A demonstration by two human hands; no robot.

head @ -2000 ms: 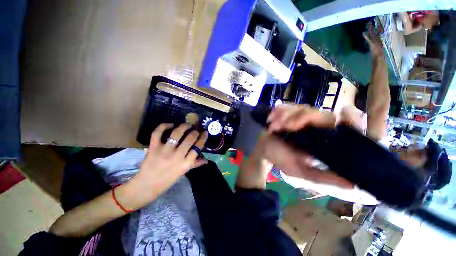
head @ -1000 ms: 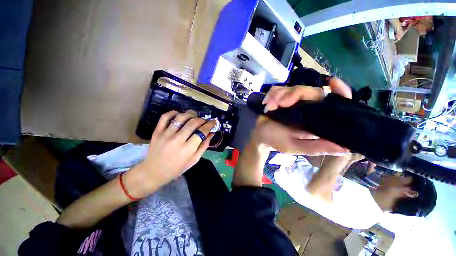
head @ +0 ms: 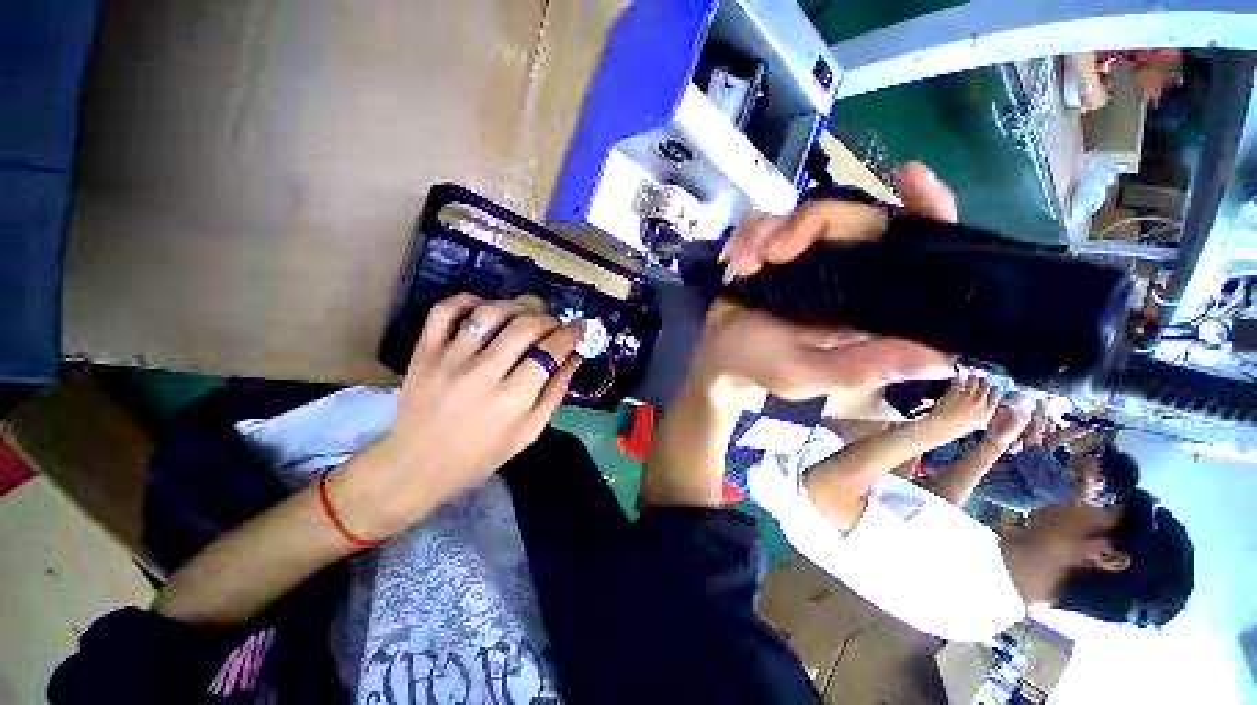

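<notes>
A black housing (head: pixel 438 265) lies on the brown cardboard, with a white disc (head: pixel 593 339) and thin red wire near its right end. My left hand (head: pixel 485 365) lies over its near side, fingers curled onto it beside the disc, covering part of the inside. My right hand (head: pixel 813 310) is wrapped around a thick black electric screwdriver (head: pixel 993 296), held slanted, its narrow end toward the front of the blue-and-white screw feeder (head: pixel 627 117). Whether the tip touches the feeder's pickup (head: pixel 667 221) cannot be told. No screw can be made out.
Brown cardboard (head: pixel 303 179) covers the bench. A grey pad (head: pixel 676 338) lies right of the housing. Dark parts sit behind my right hand. A coiled black cord (head: pixel 1192 388) runs from the screwdriver. A person in white (head: pixel 896 551) works at the right.
My right hand has shifted the screwdriver's narrow end slightly left and up, closer to the feeder's pickup. Its rear end has also risen. My left hand stays on the housing, moved slightly left.
</notes>
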